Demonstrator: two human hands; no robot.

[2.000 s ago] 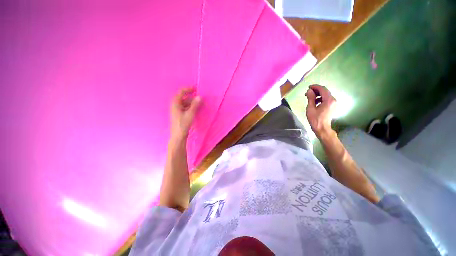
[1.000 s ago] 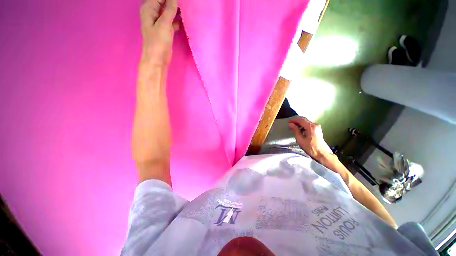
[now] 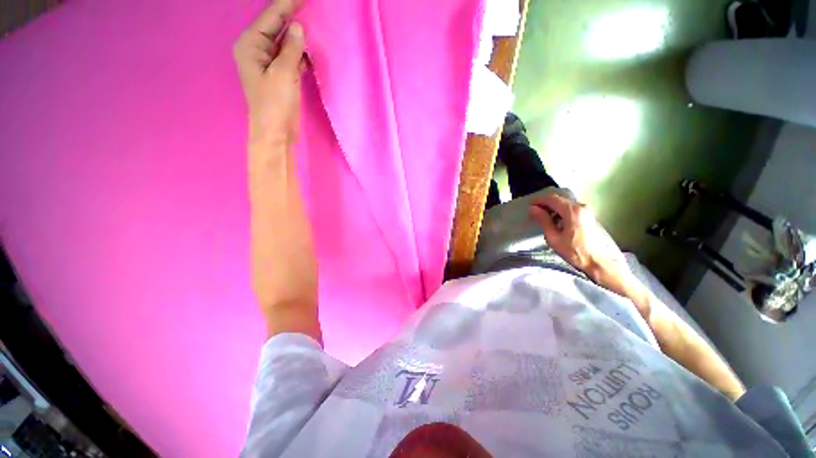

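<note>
A large bright pink fabric sheet [image 3: 161, 224] covers the table on the left. Its right part is folded over in a long, narrow flap with a crease, tapering to a point near my waist. My left hand [image 3: 273, 63] is at the top edge of the view, thumb and fingers pinched at the upper end of the flap's left edge; the fingertips are partly hidden. My right hand [image 3: 565, 231] hangs by my waist, off the table, fingers loosely curled, with nothing visible in it.
White paper [image 3: 489, 100] sticks out from under the fabric's right edge, over the brown wooden table edge [image 3: 471, 210]. On the right are a sunlit green floor [image 3: 599, 80], a large pale cylinder [image 3: 752, 80], a black frame [image 3: 707, 241] and a shoe [image 3: 750, 18].
The left hand has moved up the sheet and the flap now shows as lifted and folded over. In the last second the hand shifted slightly. The right hand has come in to my waist.
</note>
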